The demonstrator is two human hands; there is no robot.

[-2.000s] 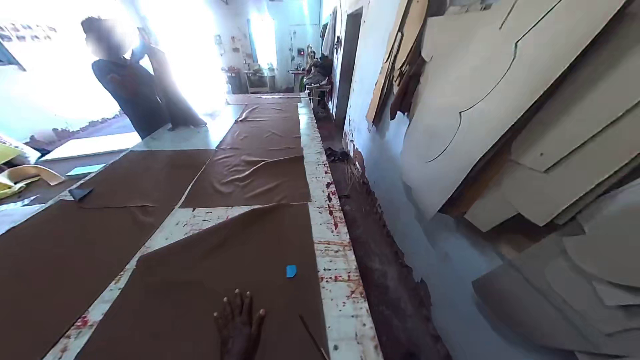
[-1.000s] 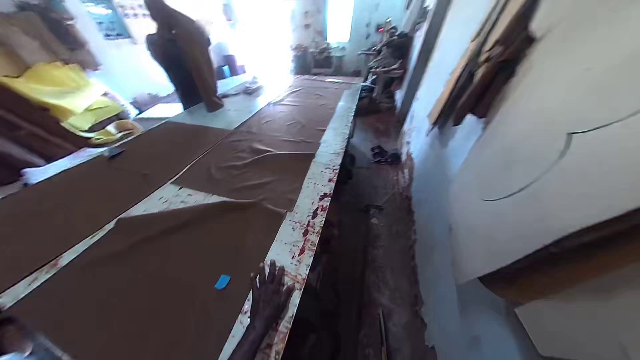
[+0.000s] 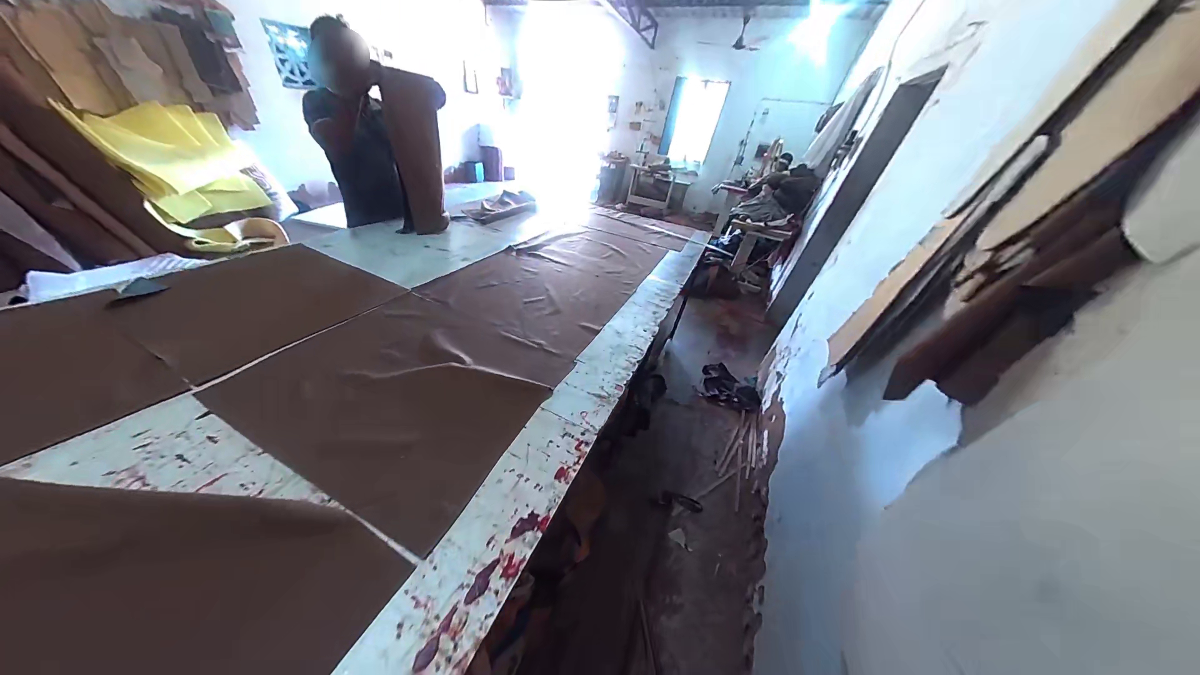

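Neither my left hand nor my right hand shows in the head view now. Brown fabric or leather sheets lie flat along a long table (image 3: 525,478), whose pale top carries red and dark stains. The nearest brown sheet (image 3: 187,581) fills the lower left. Beyond a strip of bare tabletop, a wrinkled brown sheet (image 3: 394,422) reaches almost to the table's right edge, and another (image 3: 253,309) lies to its left. Across the table a person (image 3: 352,141) in dark clothes holds up a brown roll or folded piece (image 3: 415,150) with its lower end at the tabletop.
Yellow sheets (image 3: 178,155) are heaped at the left. A narrow aisle runs between the table and the wall, with a dark cloth (image 3: 729,386) and thin sticks (image 3: 741,450) on its floor. Large pattern boards (image 3: 1078,159) hang on the right wall.
The hand that rested on the nearest brown sheet, then at the table's right edge, is out of view. The blue piece is also out of view. The view has swung forward.
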